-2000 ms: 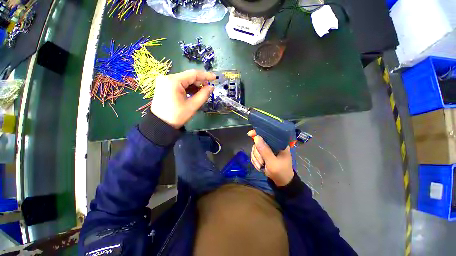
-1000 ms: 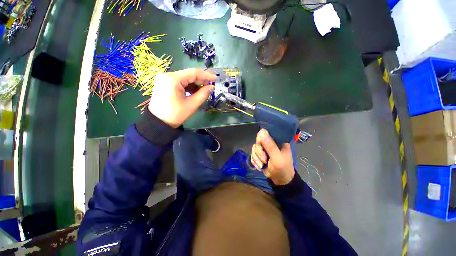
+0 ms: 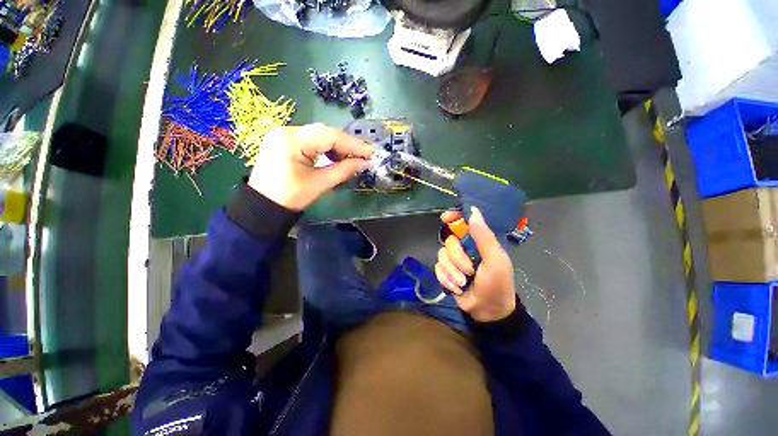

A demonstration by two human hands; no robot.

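My right hand point(image 3: 479, 266) grips the dark blue-grey soldering gun point(image 3: 492, 194) with its orange trigger. The gun's long metal nose points left over the dark soldering fixture point(image 3: 399, 136) near the bench's front edge. My left hand point(image 3: 309, 163) is at the fixture's left side, with thumb and forefinger nearly together near the tip. Whether a wire or part is between them is too small and blurred to tell. Smoke or glare hides the tip. Black parts point(image 3: 339, 89) lie in a loose cluster behind the fixture.
Yellow point(image 3: 256, 111), blue point(image 3: 200, 100) and brown-red lead wires point(image 3: 189, 150) lie piled at left. A plastic bag point(image 3: 328, 19), a white base point(image 3: 426, 49), a round brown dish point(image 3: 462, 90) and white tissue point(image 3: 556, 36) are behind. Blue bins point(image 3: 735, 149) stand at right.
The gun and my right hand have moved right and slightly towards me. My left thumb and forefinger have shifted slightly right and drawn closer together.
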